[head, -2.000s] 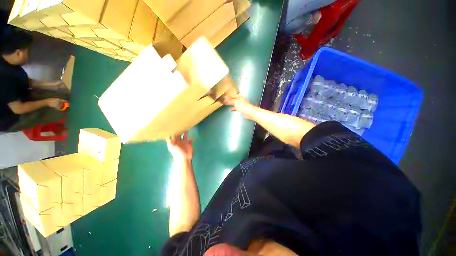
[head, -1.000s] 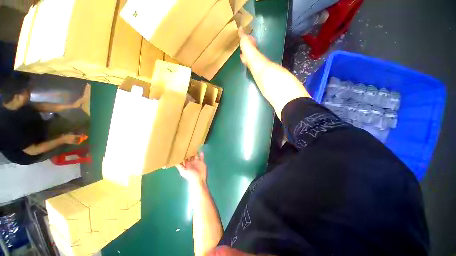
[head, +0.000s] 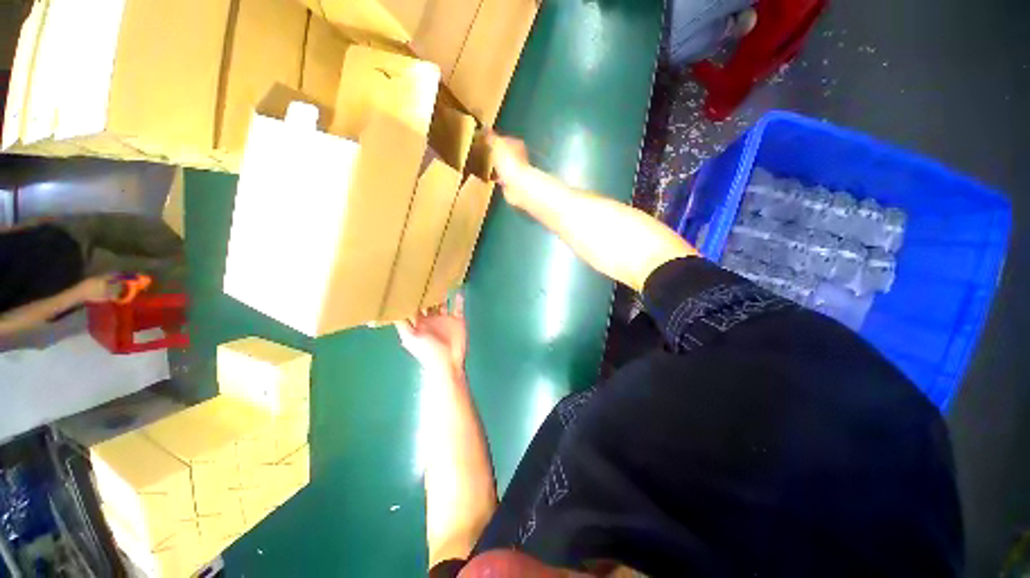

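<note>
A row of open tan cartons (head: pixel 378 220) stands at the centre of the green bench, flaps raised and hollow compartments towards the right. My left hand (head: pixel 438 335) holds the row's lower end, its fingertips partly hidden by the cardboard. My right hand (head: pixel 505 160) holds the row's upper right end at the open flaps, its fingers partly hidden. More open cartons (head: pixel 169 85) stand behind, at the upper left. The inside of the cartons is too dark to read.
Closed boxes (head: pixel 203 457) are stacked at the lower left, one standing higher. A blue bin (head: pixel 943 237) with rows of clear plastic parts is on my right. A red stool (head: pixel 762 51) is beyond it. Another person's arm (head: pixel 57 305) shows at the left, near a red stool (head: pixel 141 322).
My right hand has come back from the far cartons to the near row's open end. My left hand has stayed at the lower end. The other person has shifted partly out of view.
</note>
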